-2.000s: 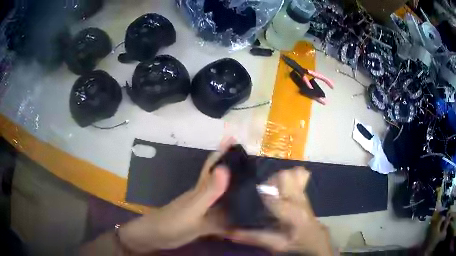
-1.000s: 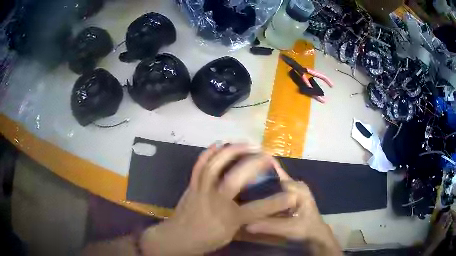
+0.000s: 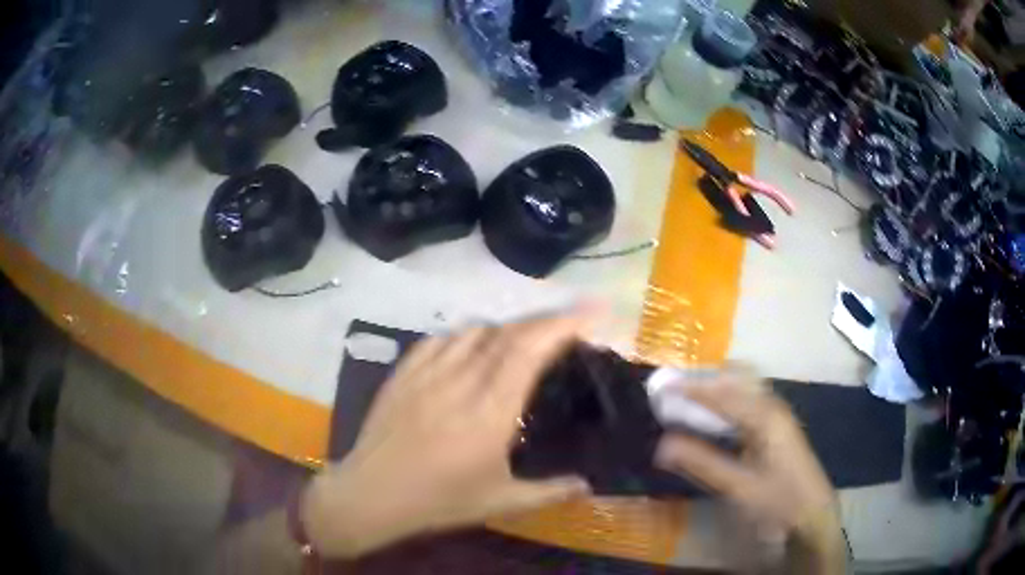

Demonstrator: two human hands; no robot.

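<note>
My left hand (image 3: 450,432) grips a black housing (image 3: 590,421) from its left side, fingers over the top and thumb below. The housing is held over the black work mat (image 3: 843,427) and is blurred. My right hand (image 3: 747,449) pinches a small white wiping cloth (image 3: 688,407) against the housing's right side. Several glossy black dome housings stand on the bench beyond; the nearest one (image 3: 549,210) has a thin lead wire.
Side cutters (image 3: 736,185) lie on an orange tape strip (image 3: 703,270). A pale-green bottle (image 3: 688,90) and a clear plastic bag (image 3: 658,34) are at the back. Wired ring-shaped modules (image 3: 888,236) are heaped at right, near a white wipe (image 3: 888,365). Orange tape (image 3: 169,359) edges the bench.
My hands were wrapped around the housing; now the left hand holds its left side and the right hand has the white cloth at its right. The whole view has shifted, moving bench things rightward.
</note>
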